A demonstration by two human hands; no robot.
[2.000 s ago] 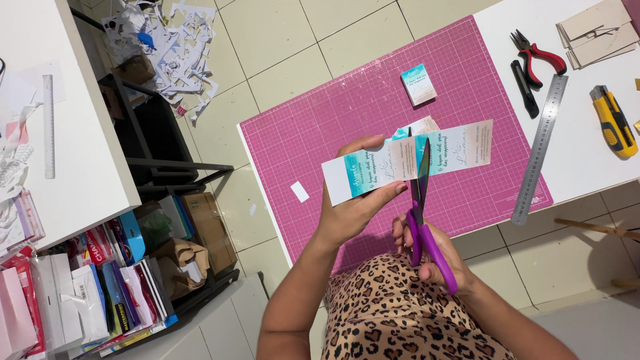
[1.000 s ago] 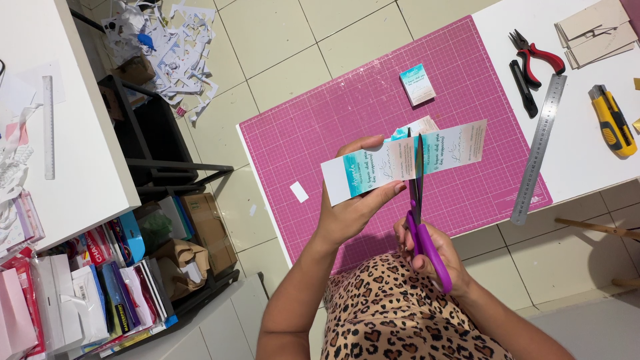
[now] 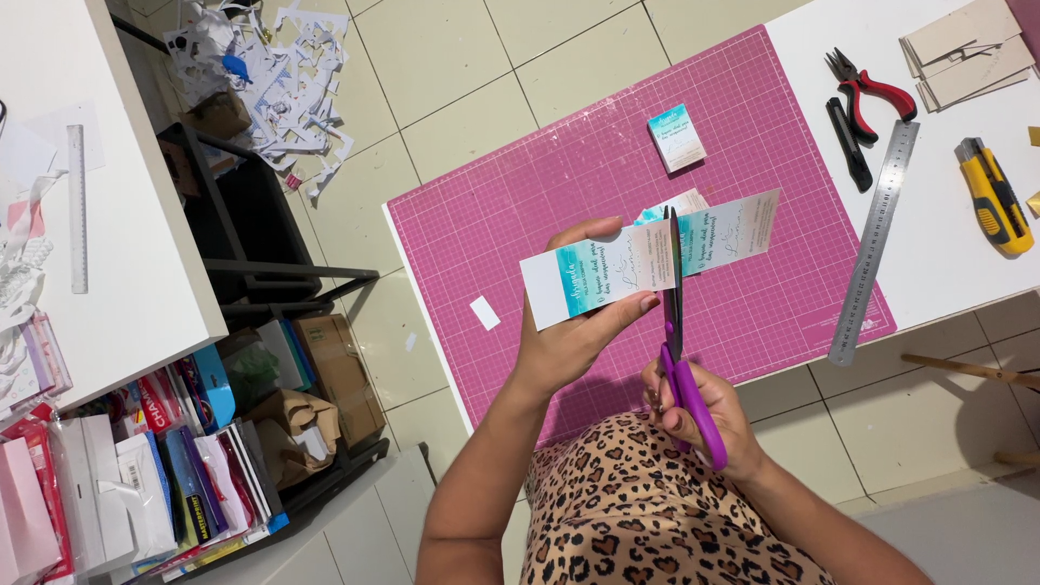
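My left hand (image 3: pixel 573 341) holds a printed paper strip (image 3: pixel 605 272) with teal and beige panels, thumb in front and fingers behind. In my right hand (image 3: pixel 707 414) are purple-handled scissors (image 3: pixel 673 301), their blades nearly together across the strip between two printed panels. The strip's right-hand panel (image 3: pixel 729 231) extends beyond the blades; whether it is fully cut through I cannot tell. Behind the strip, other printed pieces (image 3: pixel 686 203) lie partly hidden on the pink cutting mat (image 3: pixel 504 219). A small stack of printed cards (image 3: pixel 678 138) sits farther up the mat.
A white paper scrap (image 3: pixel 485 312) lies on the mat's left. To the right are red-handled pliers (image 3: pixel 869 93), a black cutter (image 3: pixel 849 145), a steel ruler (image 3: pixel 873 244), a yellow utility knife (image 3: pixel 994 195) and beige cards (image 3: pixel 967 53). Paper offcuts (image 3: pixel 284 89) heap up at upper left.
The scissor blades have closed from a wider angle across the strip. The strip's right-hand panel has tilted and shifted a little. My left hand has barely moved.
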